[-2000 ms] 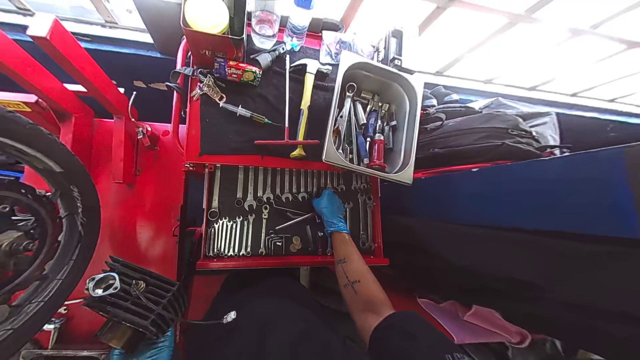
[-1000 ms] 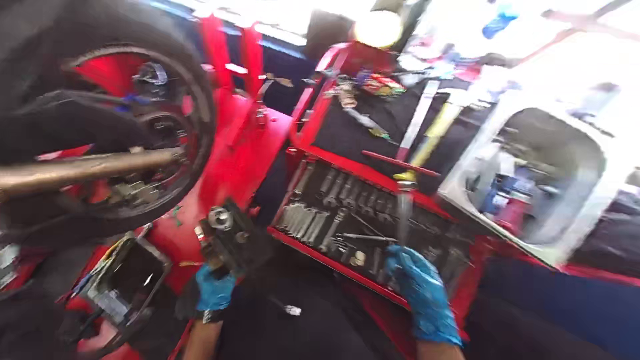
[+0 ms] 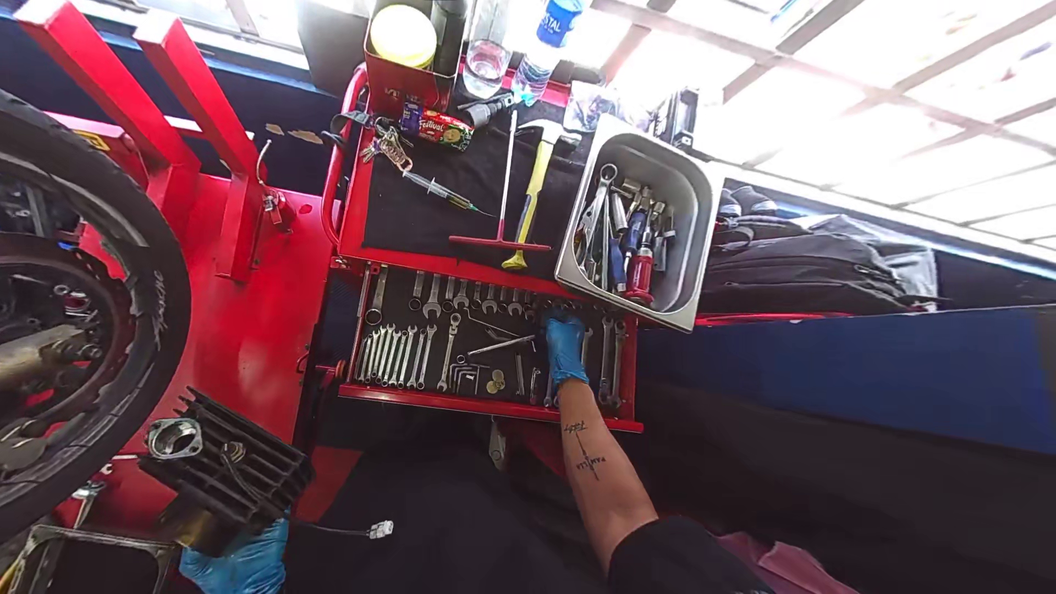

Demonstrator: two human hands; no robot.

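Note:
My left hand (image 3: 239, 561), in a blue glove, holds a black finned engine cylinder (image 3: 239, 466) from below at the lower left; a cable with a white connector (image 3: 380, 530) hangs out from it. My right hand (image 3: 566, 351), gloved in blue too, reaches into the open red tool drawer (image 3: 487, 406), over the wrenches at its right part. Its fingertips are at the back row and partly hidden, so whether they grip a wrench cannot be told. Combination wrenches (image 3: 396, 355), hex keys (image 3: 464, 378) and a jointed-head wrench (image 3: 449, 353) lie left of that hand.
On the cart top (image 3: 404, 210) lie a yellow-handled hammer (image 3: 536, 186), a red T-handle tool (image 3: 500, 242) and a syringe (image 3: 441, 191). A metal pan (image 3: 701, 247) of tools overhangs the drawer's right rear. A motorcycle wheel (image 3: 157, 313) stands at left, bags (image 3: 792, 264) at right.
One second ago my right hand was at the drawer's front edge; now it reaches farther back inside. The cylinder remains in my left hand. The view has swung right.

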